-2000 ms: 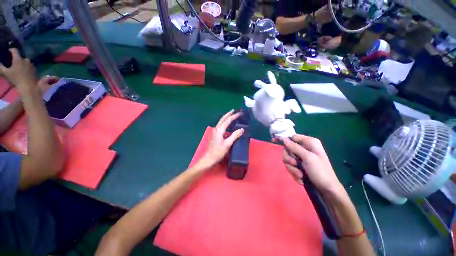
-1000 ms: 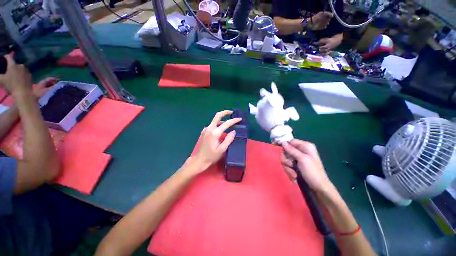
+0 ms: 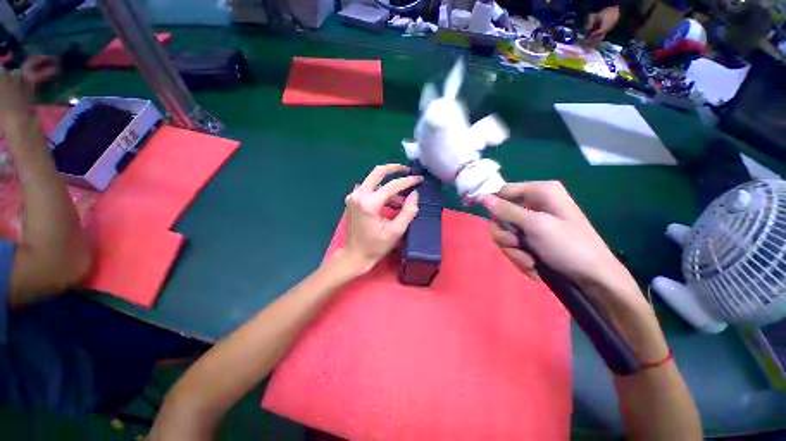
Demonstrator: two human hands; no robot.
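Note:
A black oblong device unit (image 3: 423, 244) stands at the far edge of the red foam pad (image 3: 431, 344). My left hand (image 3: 377, 220) is on the unit's left side, with fingers on its upper far part. My right hand (image 3: 552, 231) is closed round the black handle of the cloth-wrapped mallet (image 3: 444, 138). The white head is slightly blurred and lies over the unit's far end, which it partly hides. I cannot tell whether the head touches the unit.
A white fan (image 3: 741, 250) stands at the right. A white sheet (image 3: 614, 133) and a small red foam sheet (image 3: 333, 81) lie farther off. At left are a parts tray (image 3: 138, 133), a metal post (image 3: 155, 65), a black object (image 3: 207, 67) and a person's arm (image 3: 47, 189).
The mallet head has moved left, over the unit's far end. My left hand stays on the unit. The camera view has tilted down, so the far bench shows less.

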